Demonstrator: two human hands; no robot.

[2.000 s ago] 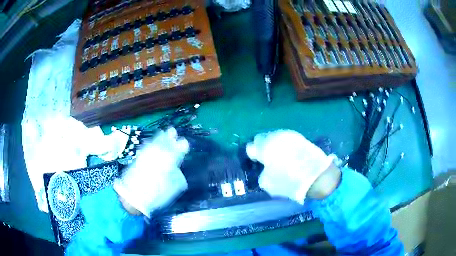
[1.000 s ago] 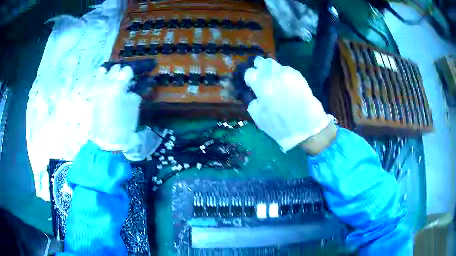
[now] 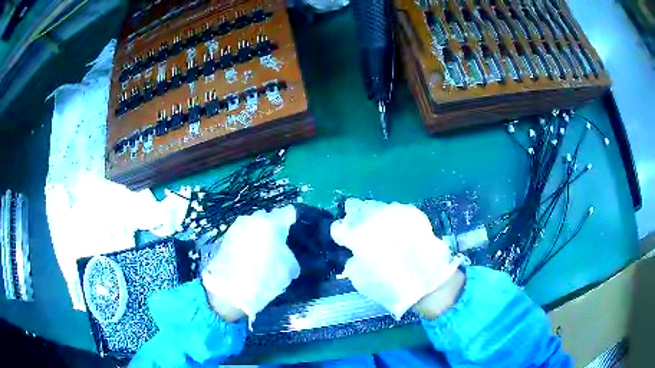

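Note:
My left hand and my right hand, in white gloves with dark finger areas, are close together over the assembly jig. Their dark fingertips merge into a blurred dark patch between them, so I cannot tell whether they hold anything. The silver heat sink shows below the hands. The hands hide the middle of the jig and the row of parts there. The left component carrier boards hold rows of black transistors with thin legs. The electric screwdriver hangs bit down beyond the hands.
The right component carrier boards are at the back right. Lead wires lie behind my left hand, with another bunch at right. The screw tray with a round dish and a white cloth are at left. A cardboard box is lower right.
Since one second ago both hands have come down from the left carrier boards to the jig and closer together. The view has shifted too, and the row of transistors and white pads is now hidden.

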